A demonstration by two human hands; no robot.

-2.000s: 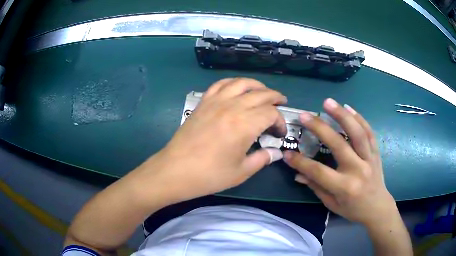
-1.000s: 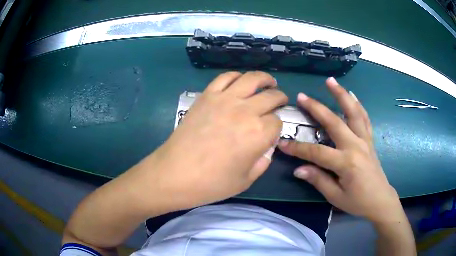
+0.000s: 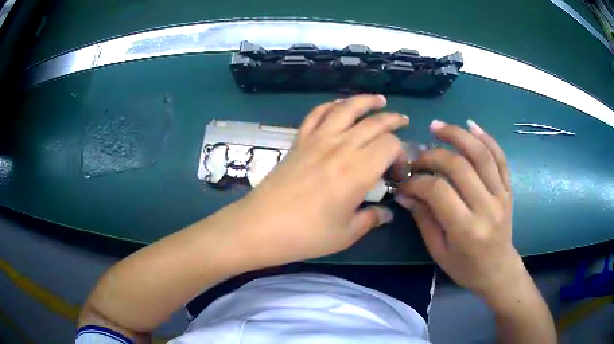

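Observation:
A silver housing (image 3: 237, 136) lies flat in front of me, its left part with rounded tabs and dark-edged gaps uncovered. My left hand (image 3: 330, 171) lies over its middle and right part, thumb at the near edge, fingertips towards the right end. My right hand (image 3: 461, 201) is at the right end, its thumb and forefinger close together at the housing's edge, other fingers raised. The fingers of both hands meet there. Whether a small part is between the fingertips is hidden. The right end of the housing is mostly covered.
A black housing (image 3: 347, 75) with raised notched lugs stands on edge beyond my hands. Silver tweezers (image 3: 544, 129) lie at the right. A white stripe (image 3: 168, 35) crosses the green belt (image 3: 182, 232) behind them. A worn patch (image 3: 121, 144) is at the left.
The silver housing has shifted left and shows more of its left part. My left hand has moved right along it. My right fingers have drawn in closer. The black housing appears further left.

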